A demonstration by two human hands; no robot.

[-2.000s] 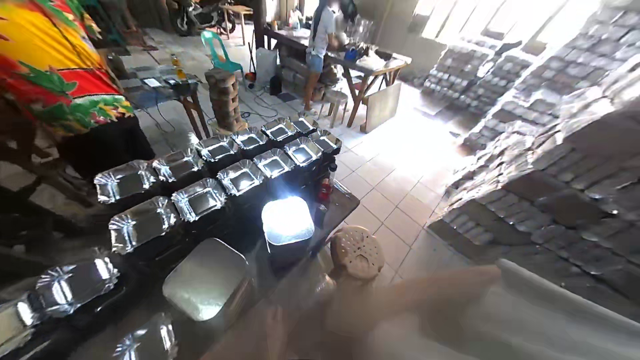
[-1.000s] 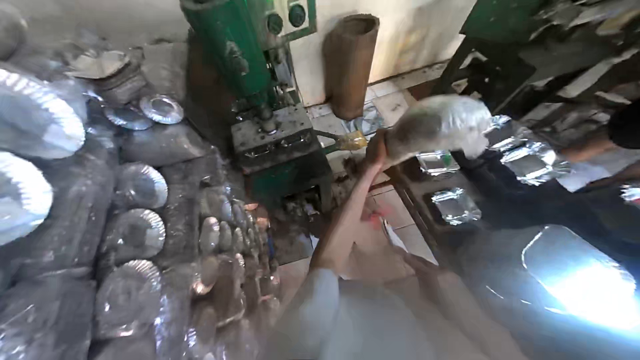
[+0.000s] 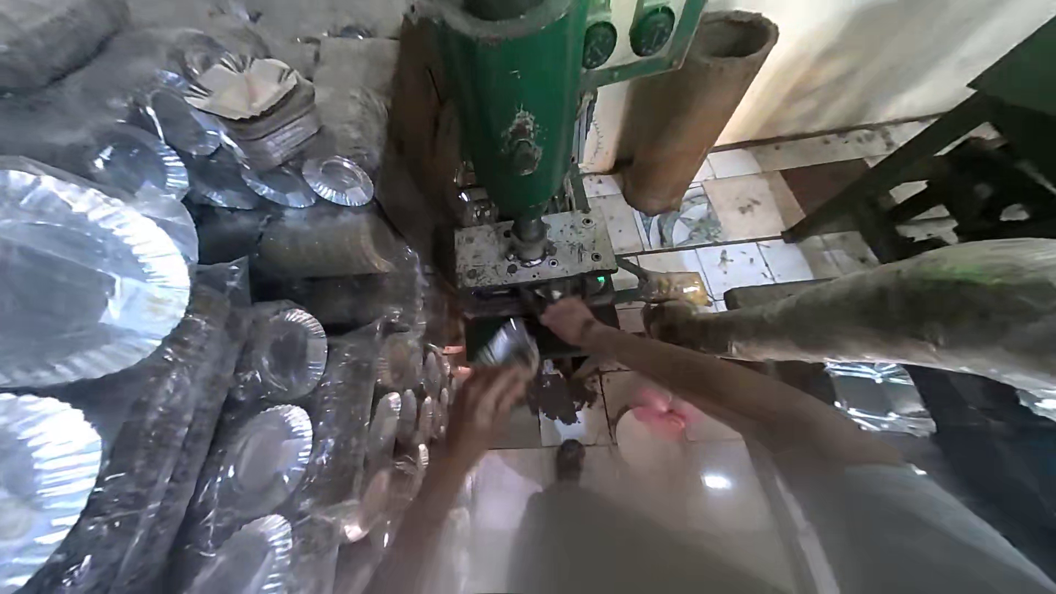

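A green press (image 3: 516, 107) stands upright at the top middle, with a worn metal plate (image 3: 487, 256) beneath its ram. My right hand (image 3: 569, 320) is at the gap under that plate; its fingertips are partly hidden, and whether they grip anything is unclear. Just left of and below it, my left hand (image 3: 495, 392), blurred by motion, holds a shiny foil piece (image 3: 510, 342) in front of the press. A lever with a yellowish wrapped handle (image 3: 681, 287) sticks out on the press's right side.
Plastic-wrapped stacks of foil plates (image 3: 276, 450) fill the left. A rusty metal cylinder (image 3: 701, 107) stands behind the press. From the right edge a long plastic-wrapped bundle (image 3: 866, 305) reaches inward, above foil trays (image 3: 879, 396). Dark metal legs (image 3: 891, 173) stand at upper right, on a tiled floor (image 3: 726, 487).
The view has swung from the tray table to the press. One second ago an arm reached up toward the wrapped bundle; now both my hands are at the press, the left with foil.
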